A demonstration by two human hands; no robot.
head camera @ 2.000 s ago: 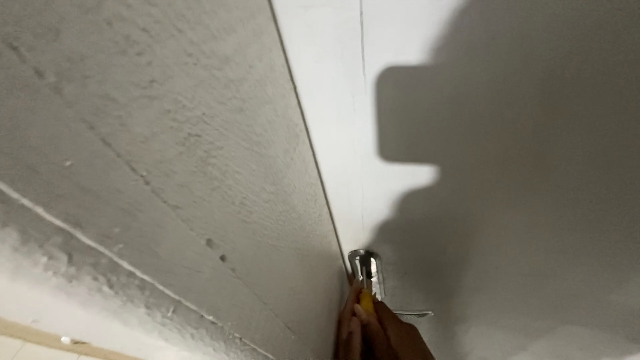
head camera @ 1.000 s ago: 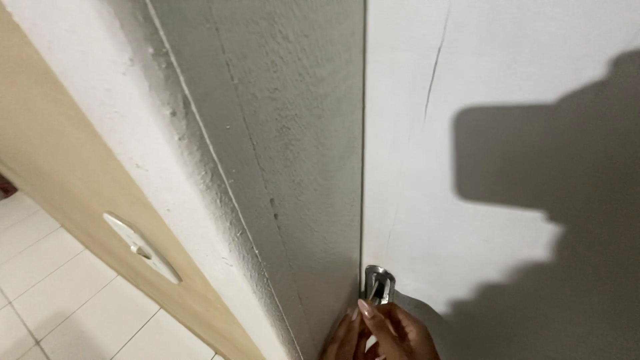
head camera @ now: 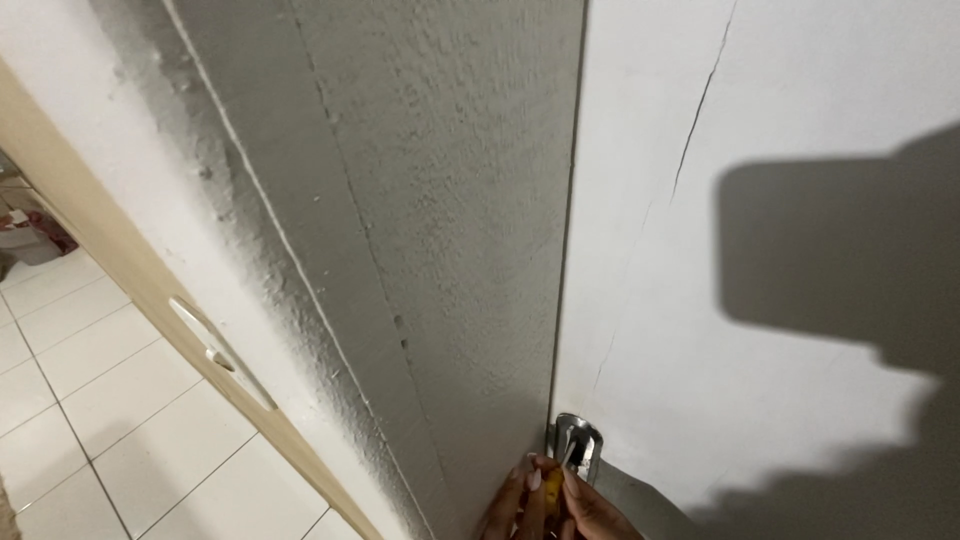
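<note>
Low in the view, a metal plate [head camera: 589, 435] with a dark opening is fixed to the white door [head camera: 645, 315] beside its edge. A small tool with a yellow handle [head camera: 553, 491] and a thin metal shaft, probably a screwdriver, points up into that opening. My right hand [head camera: 600, 514] pinches the handle from the right. My left hand [head camera: 514, 506] has its fingertips against the handle's left side, close to the door frame. The lower parts of both hands are cut off by the bottom edge.
A grey painted door frame [head camera: 450, 225] runs along the door's left edge. Further left are a white wall edge [head camera: 217, 300], a beige panel with a white oval fitting [head camera: 221, 352], a tiled floor [head camera: 127, 405] and a bag-like object [head camera: 37, 238]. A shadow falls on the door, which has a crack.
The view has turned, showing more floor at the left than two seconds ago. Both hands stay at the metal plate. The yellow handle, hidden one second ago, shows between the fingers.
</note>
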